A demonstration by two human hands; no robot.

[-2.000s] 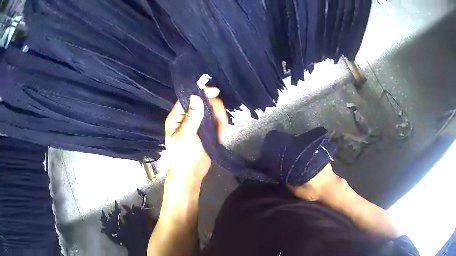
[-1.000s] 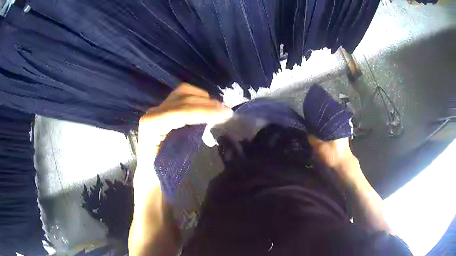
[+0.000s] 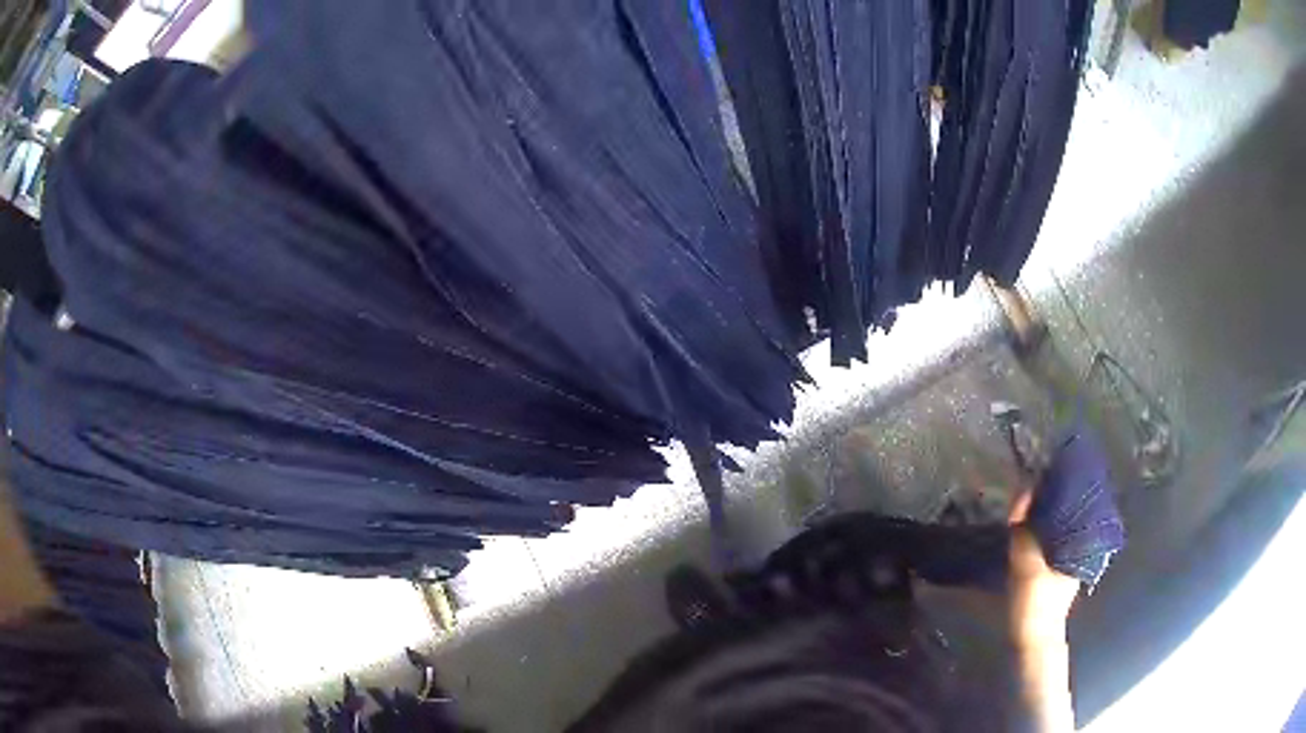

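Navy denim strips hang in a broad fan across the upper left and middle, with ragged lower ends. My right hand is at the lower right, partly cut off by dark cloth, and is closed around a folded bundle of denim strips with pale stitch lines. One narrow strip hangs below the fan toward my dark clothing. My left hand is out of the picture; only a blurred patch of skin and a dark sleeve show at the lower left edge.
Wooden rack ends show below the strips, with another at the right. Dark scraps lie at the bottom left. A wire-like loop is on the grey floor. A bright blue strip shows among the navy ones.
My left hand has left the middle and gone out of view to the left. My right hand and its bundle have moved right and down. More of the hanging fan shows.
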